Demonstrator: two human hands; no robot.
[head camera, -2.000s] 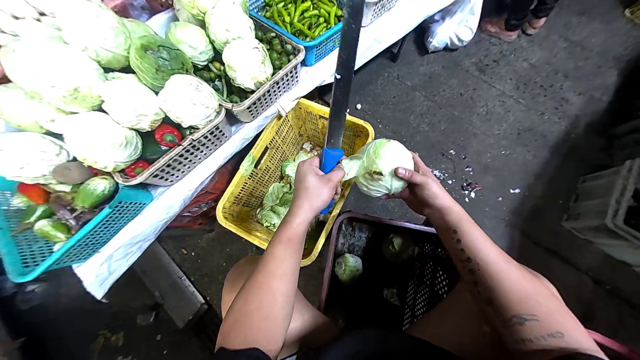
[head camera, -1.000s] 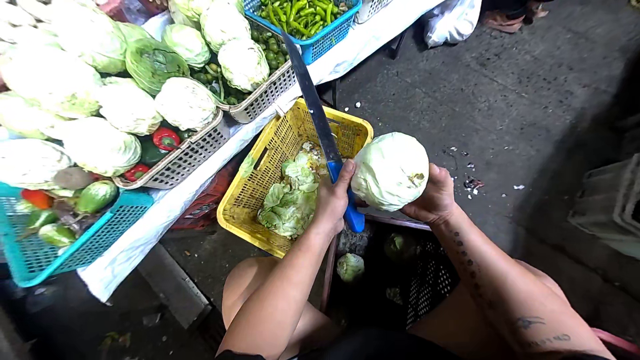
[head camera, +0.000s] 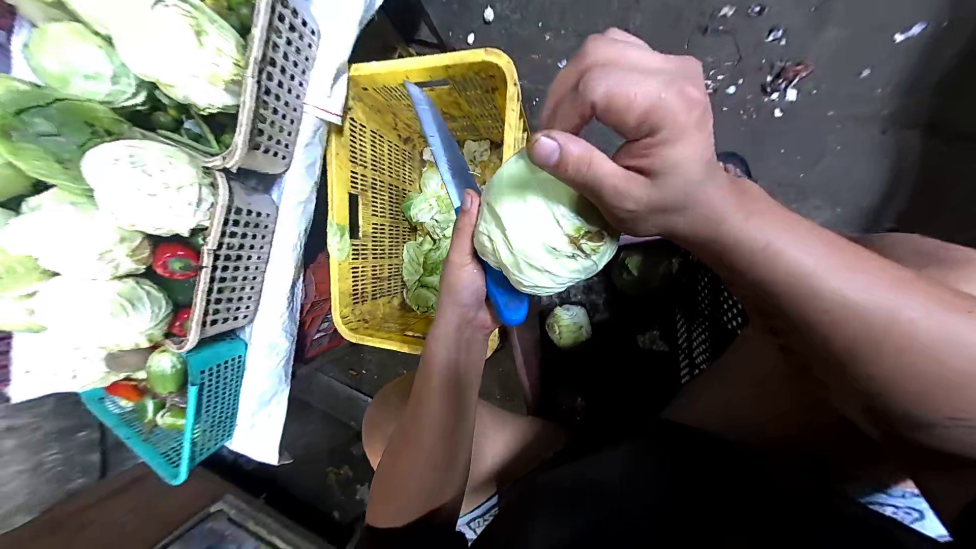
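Observation:
My left hand (head camera: 463, 282) is closed on the blue handle (head camera: 505, 296) of a long knife, its thumb near the base of the blade (head camera: 442, 145), which points up over the yellow crate. The same hand lies against the left side of a pale green cabbage (head camera: 537, 229). Above the cabbage's upper right side is my right hand (head camera: 633, 130), fingers curled and thumb out; whether it touches the cabbage or pinches anything is unclear. Loose cabbage leaves (head camera: 427, 263) lie in the yellow plastic crate (head camera: 341, 290) below.
A dark crate with a small cabbage (head camera: 568, 325) inside stands between the knees. At left, a stall covered with white sheeting (head camera: 274, 305) carries grey baskets (head camera: 244, 259) of cabbages and red peppers (head camera: 176, 261), plus a teal basket (head camera: 217, 389). Scraps (head camera: 785, 80) litter the floor.
My right hand has moved from the cabbage's right side to above it, its fingers now curled. The knife stays in my left hand. The view has shifted and tilted.

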